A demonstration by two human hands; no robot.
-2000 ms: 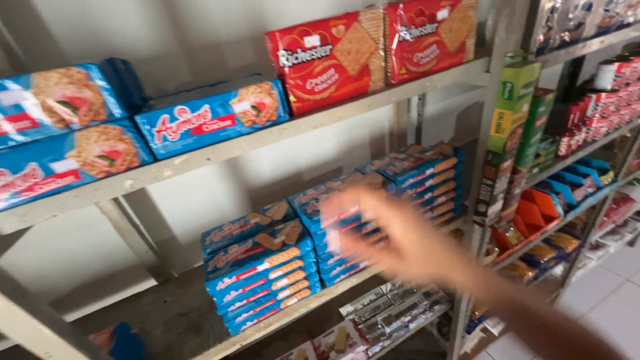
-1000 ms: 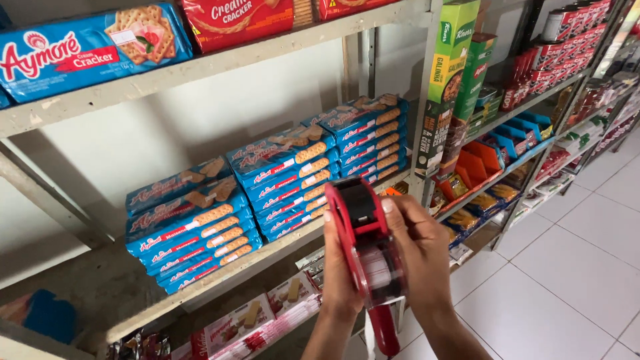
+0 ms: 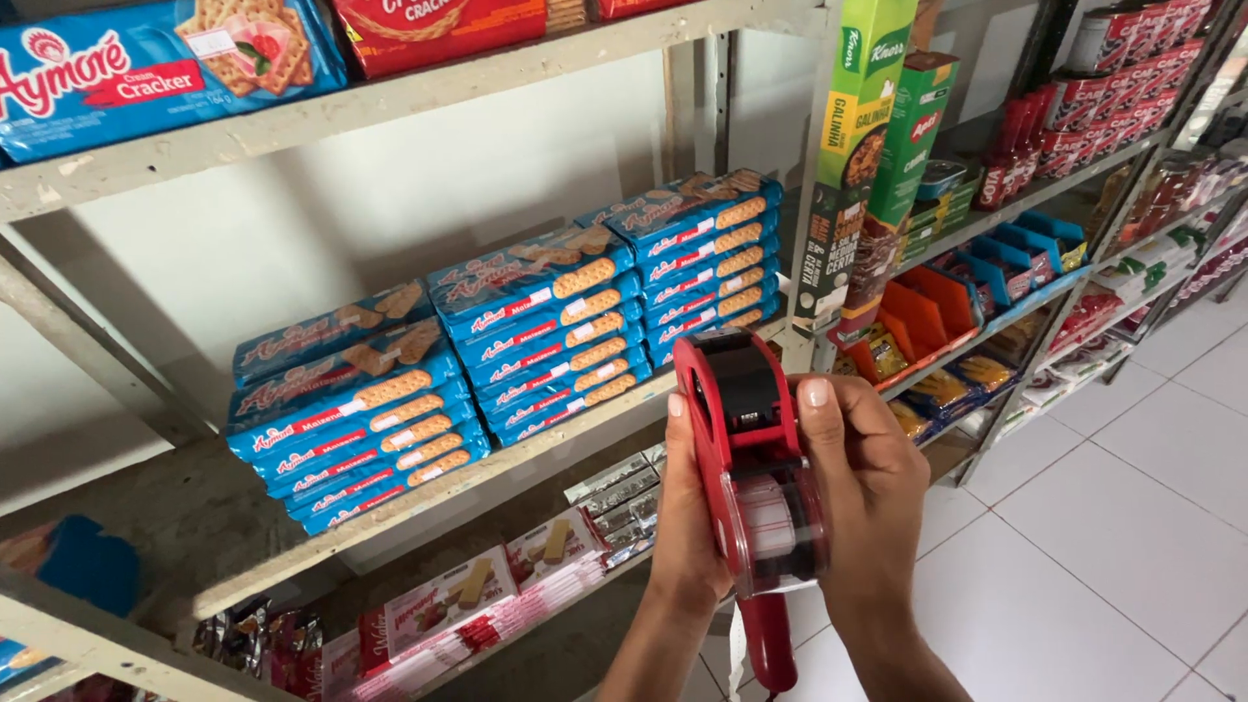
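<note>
A red and black handheld price labeler (image 3: 726, 409) with a clear cover over its white label roll is held up between both hands. My left hand (image 3: 687, 507) grips its left side, thumb along the red body. My right hand (image 3: 868, 478) holds its right side, thumb and bent fingers near the black dial part. The red handle points down, and a white paper strip hangs beside it. Behind it, blue Aymoré biscuit packs (image 3: 546, 331) lie in stacks on the middle shelf, with small white labels on their sides.
The metal shelf edge (image 3: 390, 487) runs just left of the labeler. Above are blue and red cracker packs (image 3: 166, 73); below, wafer packs (image 3: 439, 609). To the right stand seasoning boxes (image 3: 858, 127), orange bins (image 3: 916, 317) and stacked cans (image 3: 1082, 107). White floor tiles (image 3: 1092, 526) lie at right.
Two seconds ago one blurred hand was in front of the biscuit stacks. One second ago both hands held the labeler. The right thumb and fingers have since shifted on it. The view has moved closer.
</note>
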